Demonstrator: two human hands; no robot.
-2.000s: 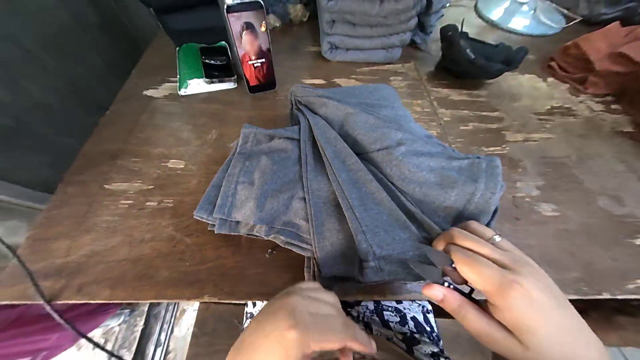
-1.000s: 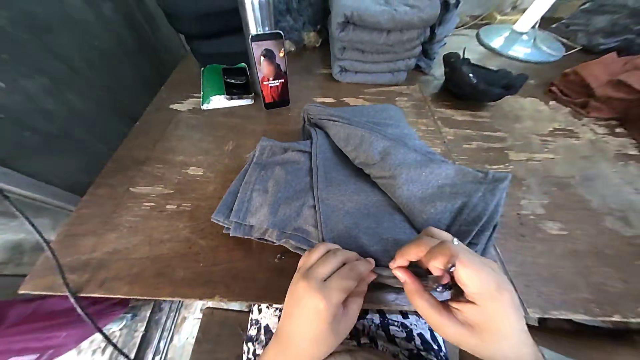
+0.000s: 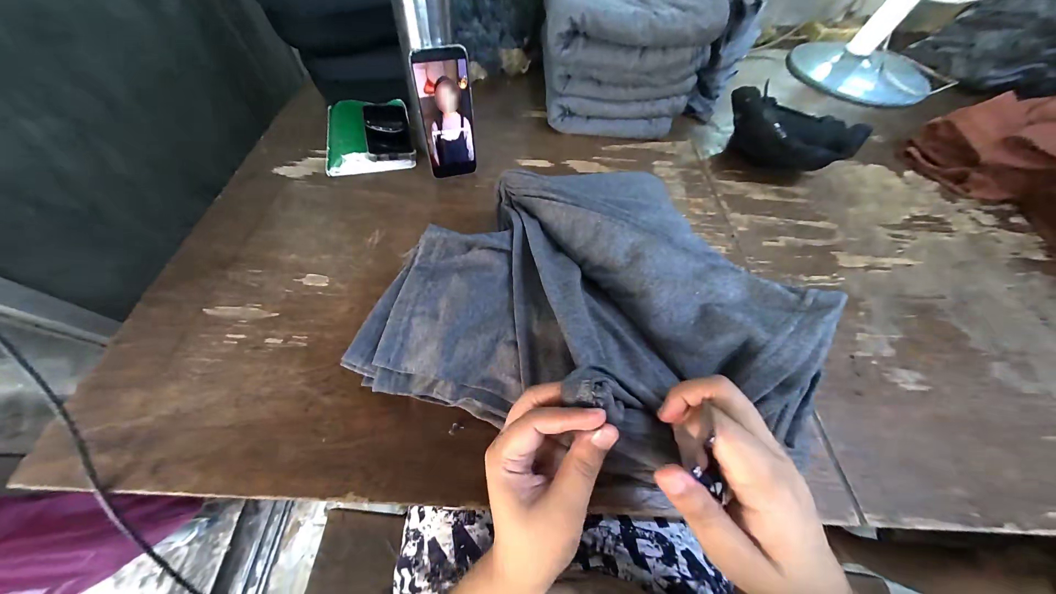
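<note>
Grey fabric garments (image 3: 660, 256) lie in a loose, layered pile near the front edge of the wooden table. My left hand (image 3: 544, 470) pinches a bunched edge of the grey cloth between thumb and fingers. Just right of it, my right hand (image 3: 734, 478) has a small metal cutting tool (image 3: 701, 462) tucked in its curled fingers, its blades mostly hidden. The thumb and forefinger of that hand are apart, beside the cloth.
A lit phone (image 3: 445, 111) leans upright at the back, beside a green and white pad (image 3: 345, 140) with a black object on it. Behind are folded grey cloths (image 3: 631, 70), a black cloth item (image 3: 788, 132), a round metal base (image 3: 858, 74) and rust-coloured fabric (image 3: 990, 144).
The left hand has lifted a bunched edge of the cloth, which lay flatter a second ago. My right hand has parted from the left. The phone's picture has changed.
</note>
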